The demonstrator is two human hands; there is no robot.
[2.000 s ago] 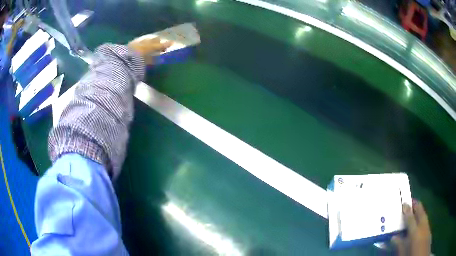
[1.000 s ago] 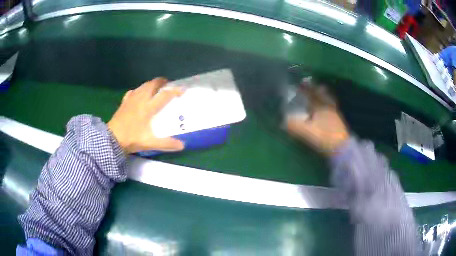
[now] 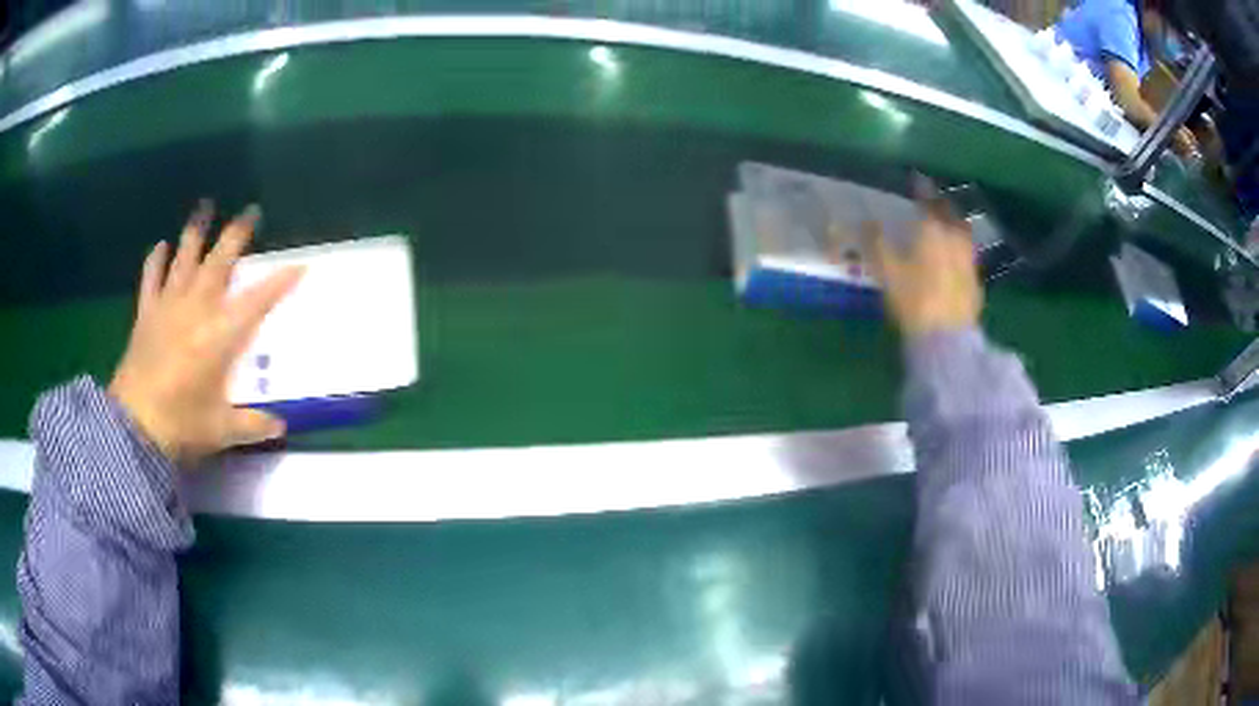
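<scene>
A retail box (image 3: 338, 317) with a white top and blue side lies on the green belt at the left. My left hand (image 3: 200, 338) is spread at its left end, thumb on the near side, fingers apart. A second retail box (image 3: 794, 235), greyish on top with a blue side, lies on the belt right of centre. My right hand (image 3: 932, 269) is at its right end, blurred; its grip is unclear. A clear plastic tray (image 3: 983, 235) shows faintly just beyond my right hand.
Another blue-sided box (image 3: 1150, 287) lies on the belt at far right. A white edge strip (image 3: 621, 476) runs along the near side. A metal post (image 3: 1174, 117) and a white panel (image 3: 1029, 76) stand at upper right, near a person in blue (image 3: 1105, 42). Shiny clear plastic (image 3: 1139, 531) is at lower right.
The view has shifted right. The left box and my left hand now appear farther left. My right hand has moved from open belt to the second box, which appears nearer the centre.
</scene>
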